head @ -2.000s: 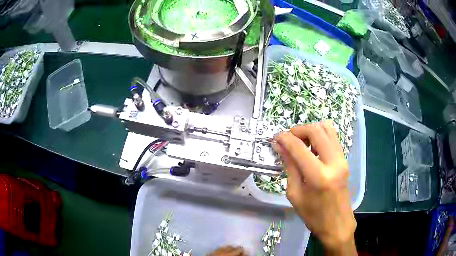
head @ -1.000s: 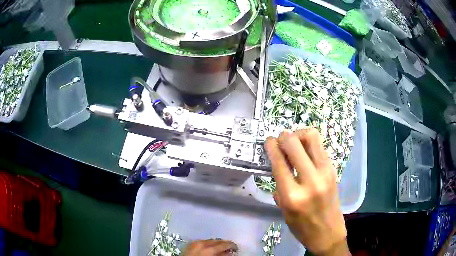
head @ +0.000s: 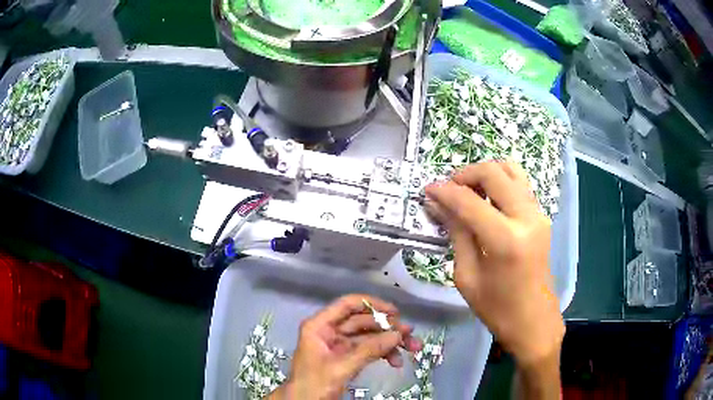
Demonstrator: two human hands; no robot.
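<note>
My right hand (head: pixel 500 242) is at the right end of the machine, with fingertips pinched at the silver screwed fixture (head: pixel 391 199); whatever lies between them is hidden. My left hand (head: pixel 344 344) is over the translucent near tray (head: pixel 234 293), fingers curled around a stemmed part (head: pixel 381 319) with a white head and pale stem. Small piles of white-headed parts (head: pixel 260 361) lie in the tray, at its left and under and right of my left hand.
The steel bowl feeder (head: pixel 313 78) stands above the machine. A tub heaped with parts (head: pixel 492 129) is at right, a blue tray (head: pixel 500 47) behind it. A small clear box (head: pixel 112 148) and another parts tub (head: pixel 35 109) are at left. A red crate (head: pixel 47 312) is at lower left.
My left hand has risen from the bottom edge into fuller view and now holds a part. My right hand stays at the fixture. The whole view has shifted slightly.
</note>
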